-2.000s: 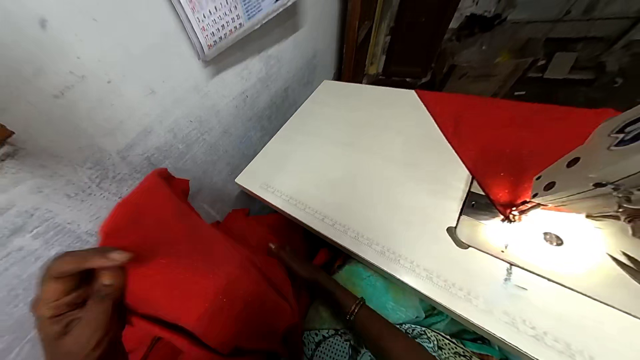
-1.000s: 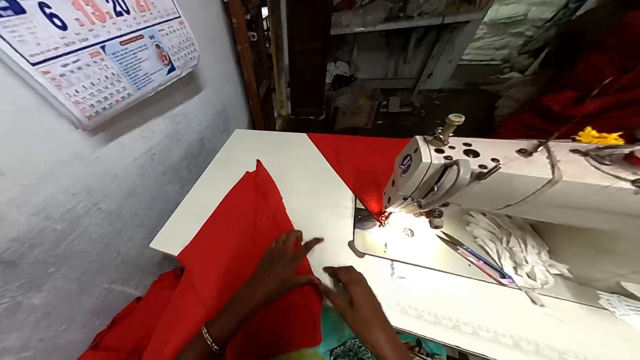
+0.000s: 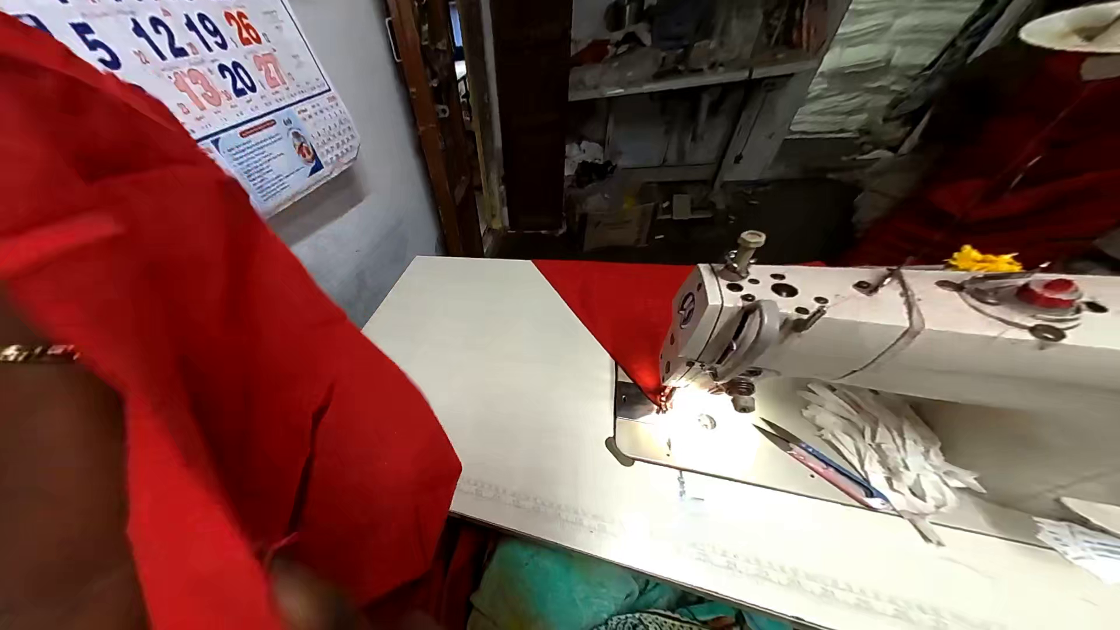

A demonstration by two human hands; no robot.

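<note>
A large piece of red cloth (image 3: 227, 350) is raised at the left, close to the camera, and covers much of that side. The forearm of my left hand (image 3: 61, 490), with a bracelet at the wrist, rises at the left edge; the cloth hides its fingers. Blurred fingertips of my right hand (image 3: 306, 599) show at the cloth's lower folds, their grip unclear. Another red cloth (image 3: 612, 306) lies flat on the white sewing table (image 3: 490, 376), its corner at the needle area of a sewing machine (image 3: 787, 324), whose lamp is lit.
Thread snips (image 3: 827, 464) lie on the machine bed beside a bundle of white strips (image 3: 884, 446). A calendar (image 3: 262, 131) hangs on the left wall. Green cloth (image 3: 551, 586) is below the table's front edge. Behind stand shelves (image 3: 682, 87), with dark red fabric (image 3: 1006, 166) at the right.
The red cloth, on the table's left part a second ago with both hands on it, is now lifted up at the left. The cloth at the needle stays in place. The view has shifted.
</note>
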